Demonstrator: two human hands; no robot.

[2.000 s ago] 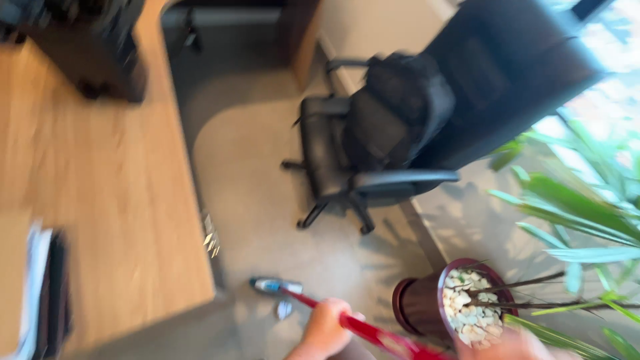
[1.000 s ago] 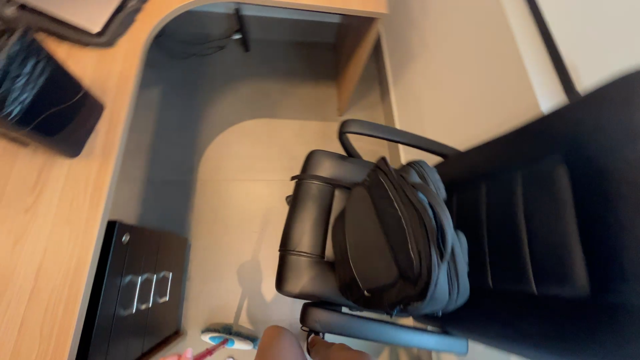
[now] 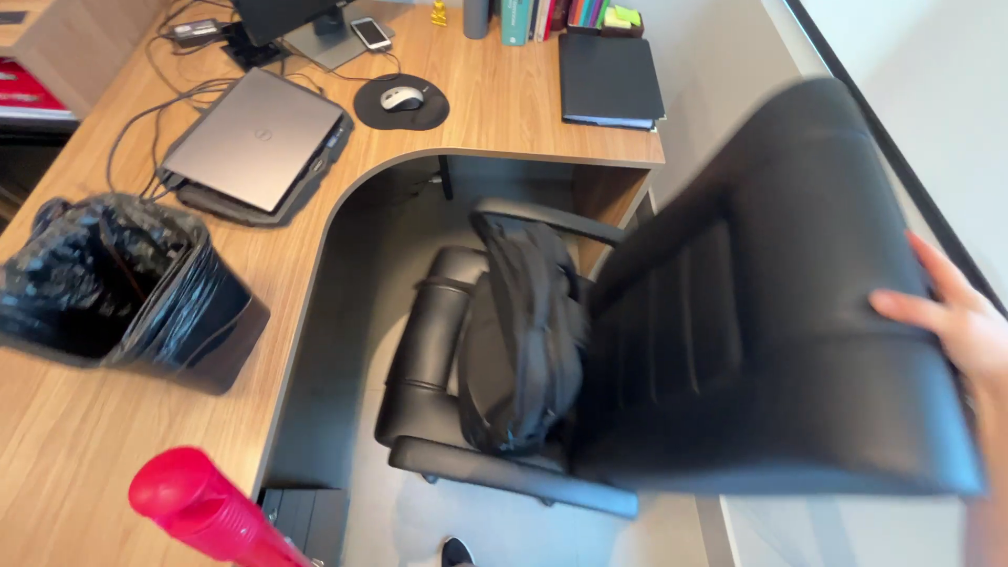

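My right hand (image 3: 957, 315) grips the side edge of the black office chair's high backrest (image 3: 787, 315) at the right, thumb on its front face. On the seat (image 3: 429, 346) a dark backpack (image 3: 520, 339) leans against the backrest. My left hand is out of the picture. A red plastic handle end (image 3: 205, 500) rises from the bottom edge at the lower left, over the desk's edge; what holds it is hidden. Below the chair, the tip of a dark shoe (image 3: 455, 551) shows on the floor.
The curved wooden desk (image 3: 488, 134) carries a lined waste bin (image 3: 181, 315), a closed laptop (image 3: 256, 138), a mouse (image 3: 402, 98), a phone (image 3: 371, 34) and a black binder (image 3: 610, 79). A dark drawer unit (image 3: 311, 520) stands below the desk edge. A wall is at the right.
My right hand is now on the chair's backrest; two seconds ago both hands were near the red handle. The chair with the backpack now stands closer to the desk. The view has shifted.
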